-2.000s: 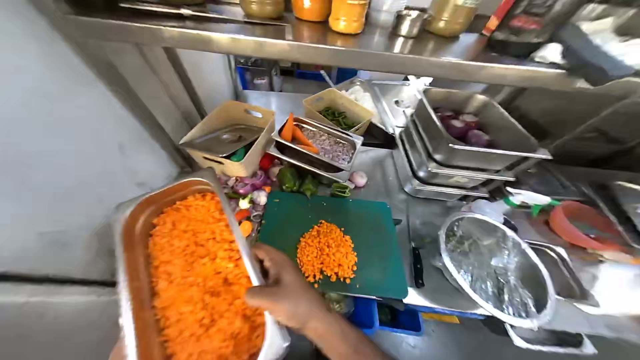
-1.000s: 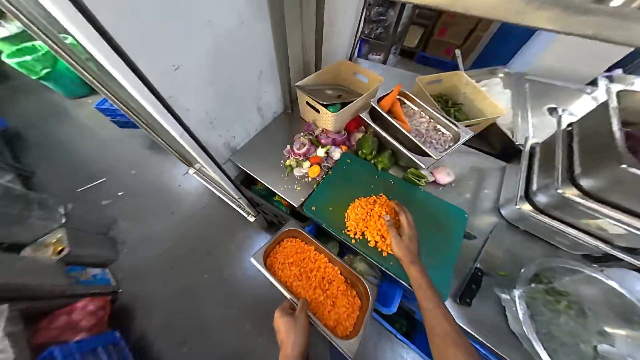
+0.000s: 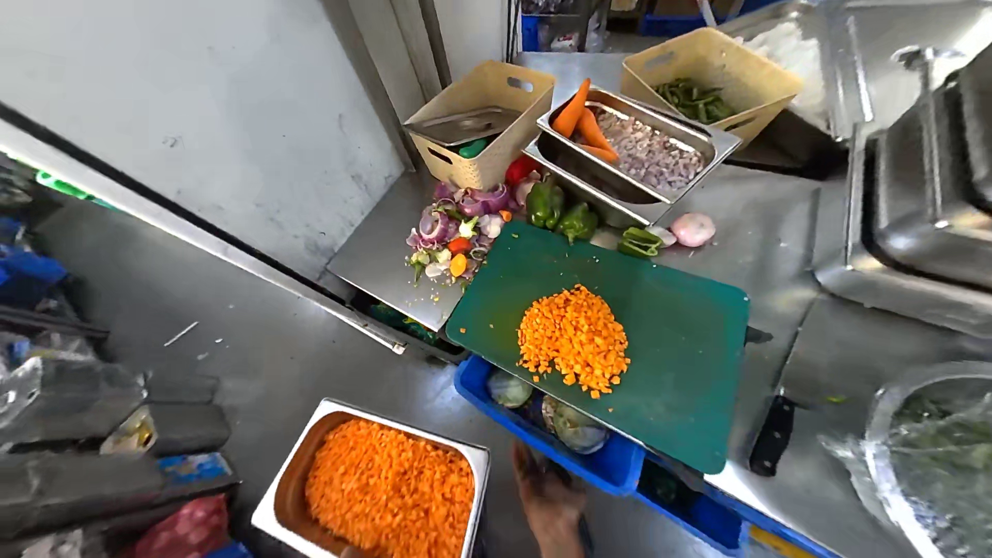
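A steel pan (image 3: 478, 496) full of diced carrot (image 3: 391, 488) hangs below the counter, at the bottom left. Only a fingertip of my left hand (image 3: 353, 552) shows at the pan's lower edge; the rest is out of frame. My right hand (image 3: 546, 492) hangs just right of the pan, below the blue crate, with its fingers apart and nothing seen in it. On the green cutting board (image 3: 674, 349) lies a heap of diced carrot (image 3: 573, 337). A knife with a black handle (image 3: 773, 435) lies right of the board.
Onion and vegetable trimmings (image 3: 457, 232), green peppers (image 3: 545, 203) and a pink onion (image 3: 693, 229) border the board. Behind stand plastic baskets (image 3: 535, 105) and a steel pan of chopped onion (image 3: 647, 151) with whole carrots. A blue crate (image 3: 558, 457) holds cabbages beneath the board. Steel pans (image 3: 876, 287) stand right.
My right hand has left the carrot heap on the board and moved down beside the pan. The pan has stayed below the board's left side.
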